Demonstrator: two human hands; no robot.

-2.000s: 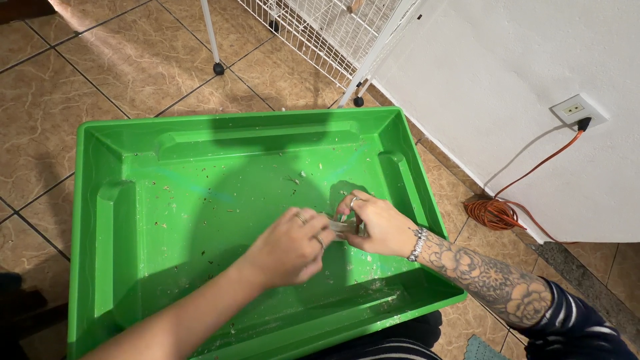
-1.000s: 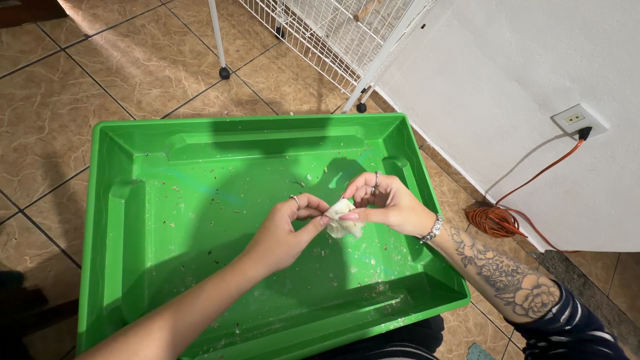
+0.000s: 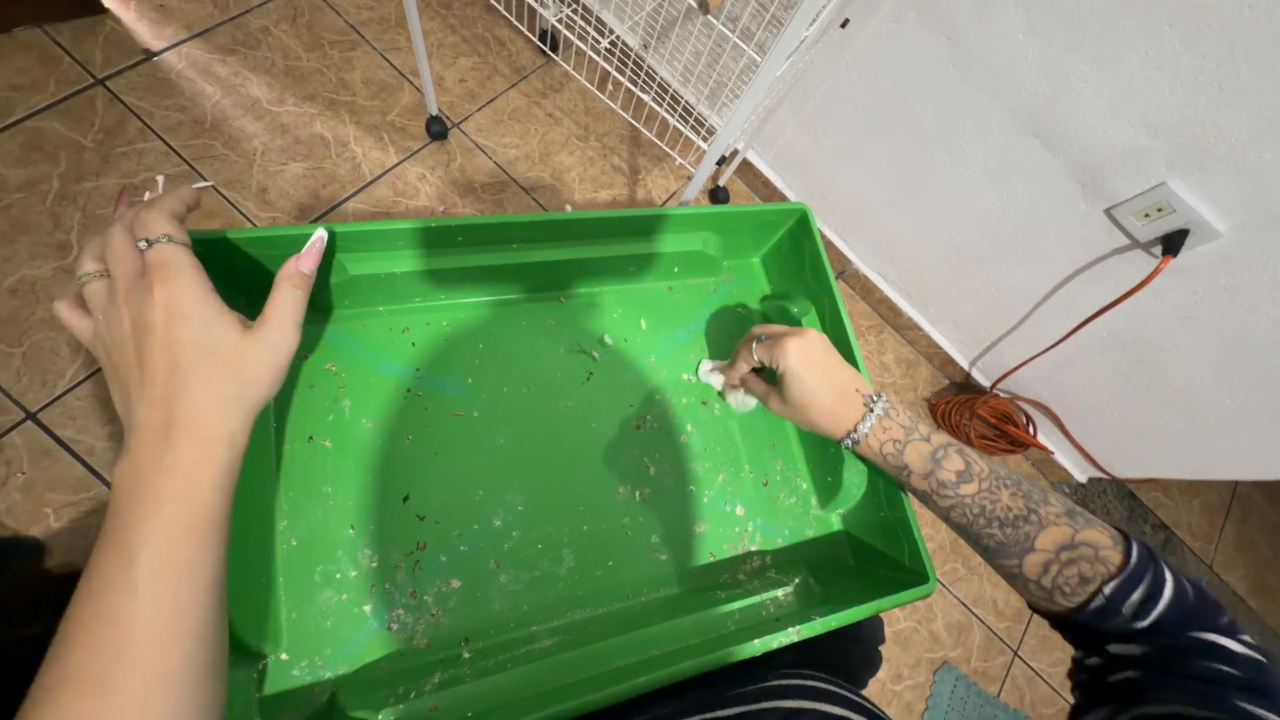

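Observation:
A green plastic tray [image 3: 520, 450] spans the middle of the view, its floor speckled with brown and pale debris. My left hand [image 3: 180, 310] is at the tray's far left corner, thumb and fingers apart, with nothing held. In my right hand [image 3: 790, 375] is a crumpled white wad [image 3: 738, 397], perhaps tissue or cotton, pinched between the fingers and low over the right part of the tray floor. Whether the wad presses on the floor is hard to tell.
Beyond the tray stands a white wire rack [image 3: 640, 80] on legs with black casters. At right, an orange cord [image 3: 985, 422] lies coiled by the white wall [image 3: 1050, 180], plugged into an outlet [image 3: 1157, 212]. Brown floor tiles [image 3: 330, 100] surround the tray.
My hands, together at the white wad a second ago, have parted. The left has moved to the tray's far left corner; the right has kept the wad, toward the tray's right side.

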